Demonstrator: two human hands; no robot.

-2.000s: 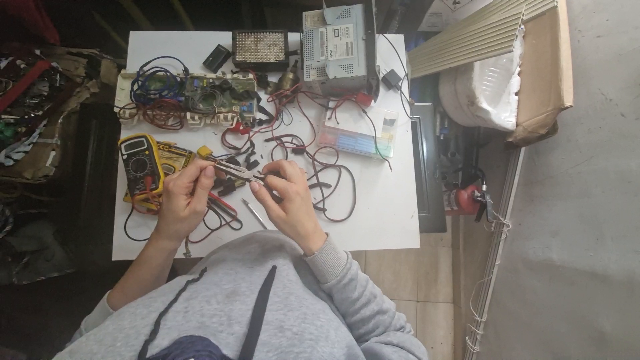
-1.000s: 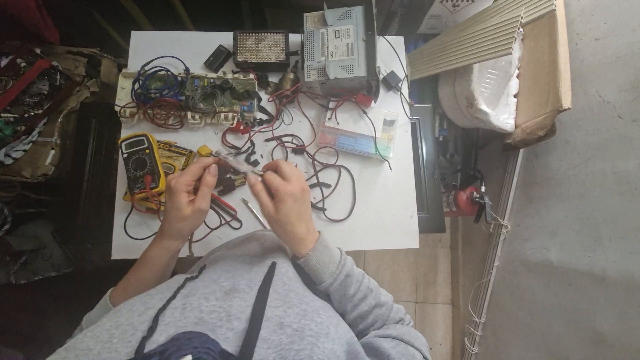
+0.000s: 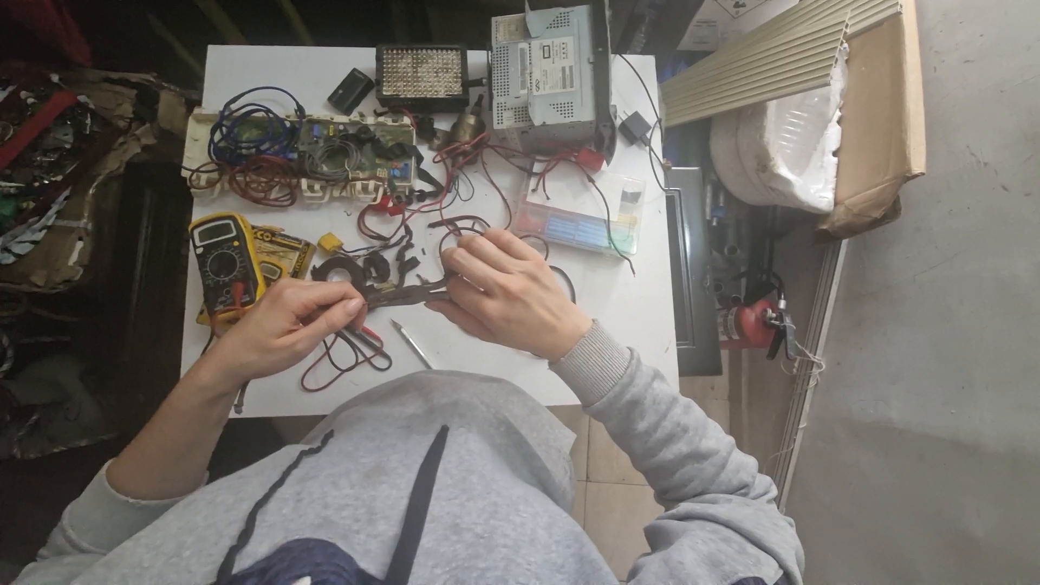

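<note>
Above the near part of the white table, my left hand [image 3: 296, 325] pinches one end of a thin dark strand [image 3: 406, 294], perhaps tape or cable; the picture does not settle which. Its other end runs into the fingers of my right hand [image 3: 512, 292], which are closed on it. A yellow digital multimeter [image 3: 223, 256] lies left of my left hand. Behind the strand are a roll of black tape [image 3: 340, 272], dark scraps and a yellow connector [image 3: 330, 242]. A slim pointed metallic tool [image 3: 413, 344] lies below it, near red and black test leads [image 3: 357, 349].
Along the back stand a wired circuit board in a pale housing [image 3: 325, 154], an LED light panel [image 3: 422, 73] and a metal car stereo unit [image 3: 548, 77]. A clear compartment box [image 3: 581, 219] lies at right, with loose red and black wires [image 3: 487, 171]. A fire extinguisher [image 3: 747, 323] is beyond the table.
My right hand has moved right and away from my left hand, and the dark strand now spans the wider gap between them. A pale blurred piece seen between the hands earlier no longer shows.
</note>
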